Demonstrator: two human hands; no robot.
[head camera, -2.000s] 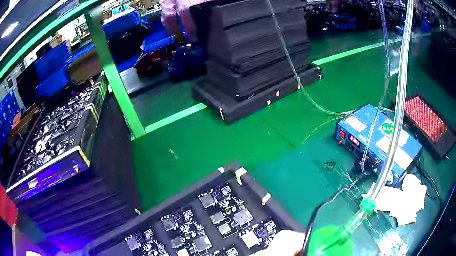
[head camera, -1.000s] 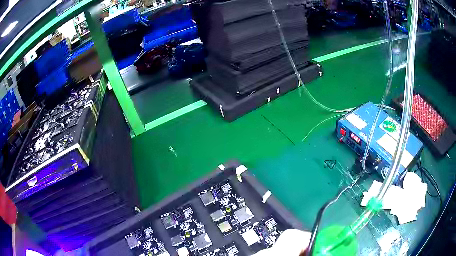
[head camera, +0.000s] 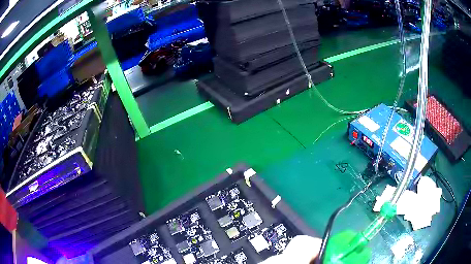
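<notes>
Small black circuit boards (head camera: 238, 211) with silver squares lie in rows in a black foam tray (head camera: 206, 192) with pale tape tabs, cut off by the bottom edge. A white, overexposed hand (head camera: 299, 250), seemingly my right, is over the tray's right side at the bottom edge; only part of it shows. Right beside it is the bright green fitting of a dispensing syringe (head camera: 347, 248), joined to a clear air hose (head camera: 413, 154) from above. The hand's fingers and its hold on the syringe are mostly hidden or cut off. My left hand is not in view.
A blue controller box (head camera: 395, 140) with a red display stands at the right, with crumpled white wipes (head camera: 421, 203) before it and a tray of red parts (head camera: 440, 121) beyond. Stacked foam trays (head camera: 266, 46) stand at the rear. A board-filled tray stack (head camera: 90, 206) is at left.
The white hand and the green fitting have shifted slightly right since the earliest frame. The upper hose has swung slightly right. The boards look unmoved.
</notes>
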